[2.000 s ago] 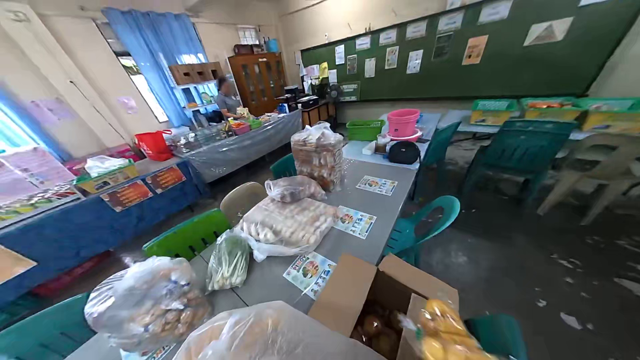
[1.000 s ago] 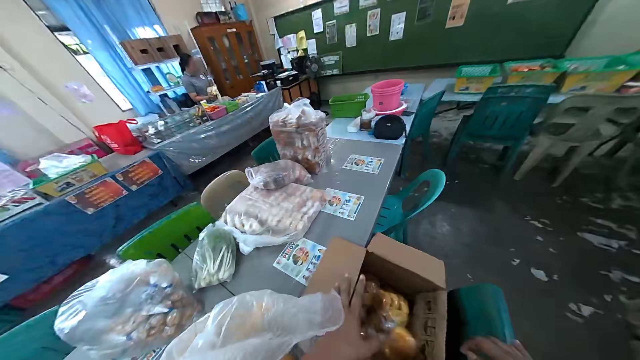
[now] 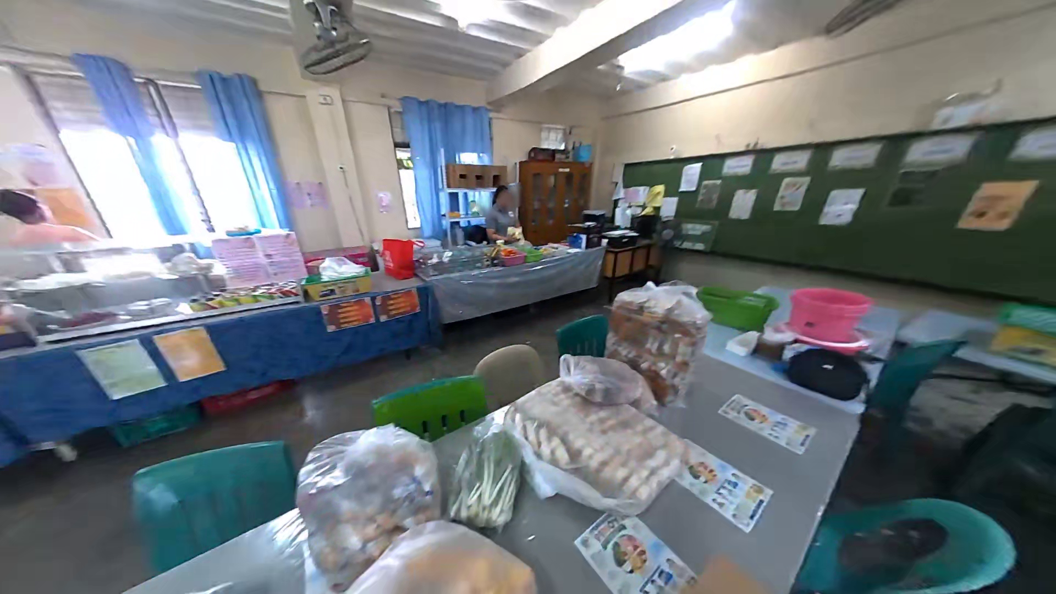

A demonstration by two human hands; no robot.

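Neither my left hand nor my right hand is in view. On the grey table (image 3: 536,551) below me stand clear plastic bags: one of small round items (image 3: 367,495), one with pale yellow contents (image 3: 445,565) at the bottom edge, one of white-stemmed green vegetables (image 3: 487,478) and a wide, flat bag of pale pieces (image 3: 594,441). A smaller knotted bag (image 3: 606,379) lies on the flat one. Behind it rises a tall bag of brown packs (image 3: 658,338). Printed sheets (image 3: 635,553) lie along the right side. Only a blurred corner of the cardboard box (image 3: 726,577) shows at the bottom.
Green chairs (image 3: 214,499) and a beige chair (image 3: 510,375) line the table's left side; a teal chair (image 3: 907,544) is at right. A pink basin (image 3: 829,313) and green basket (image 3: 737,305) stand beyond. People are behind the blue-draped counter (image 3: 272,355) and the plastic-covered table (image 3: 520,289).
The view has swung up and left. Both hands, seen a second ago at the cardboard box of yellow-topped items, are out of view, and most of the box has left the frame.
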